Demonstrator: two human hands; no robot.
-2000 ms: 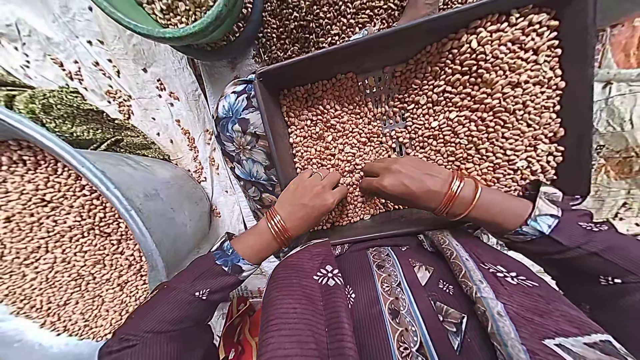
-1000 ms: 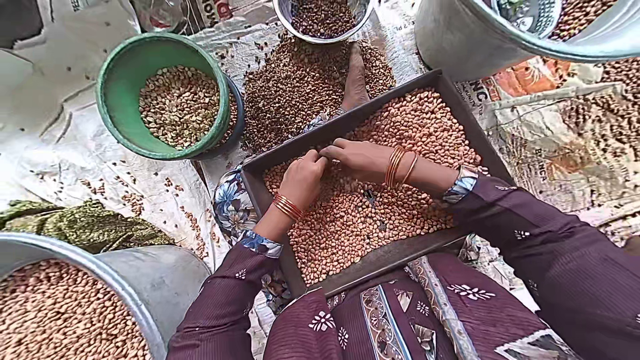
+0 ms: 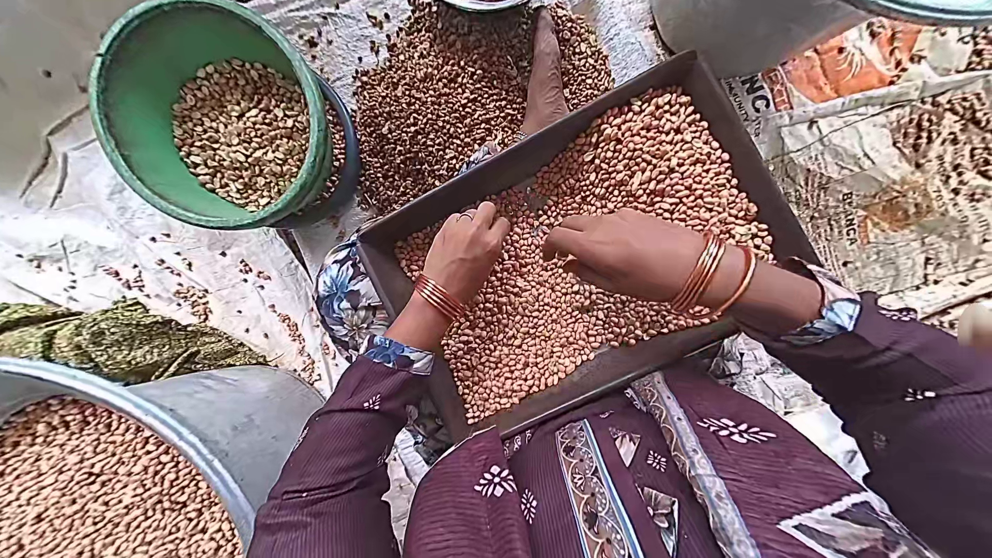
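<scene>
A dark rectangular tray [image 3: 775, 186] lies tilted across my lap, filled with light-brown shelled nuts or beans [image 3: 527, 333]. My left hand [image 3: 467, 249] is on them in the left part of the tray, fingers bent down; whether it pinches any is hidden. To its right, my right hand [image 3: 624, 252] is over the middle of the tray, its fingers curled toward the left hand and their tips partly out of sight. The two hands are apart, with a narrow strip of the tray's contents between them.
A green tub [image 3: 116, 147] of paler pieces stands at upper left. A metal vessel [image 3: 232, 418] full of similar nuts or beans is at lower left, near a green-brown sack [image 3: 132, 341]. A dark heap [image 3: 418, 101] lies beyond the tray around my bare foot [image 3: 545, 77]. Another metal container [image 3: 744, 31] stands at upper right.
My hands have come back from the tray's far edge toward its middle and moved farther apart. The view has shifted and come closer.
</scene>
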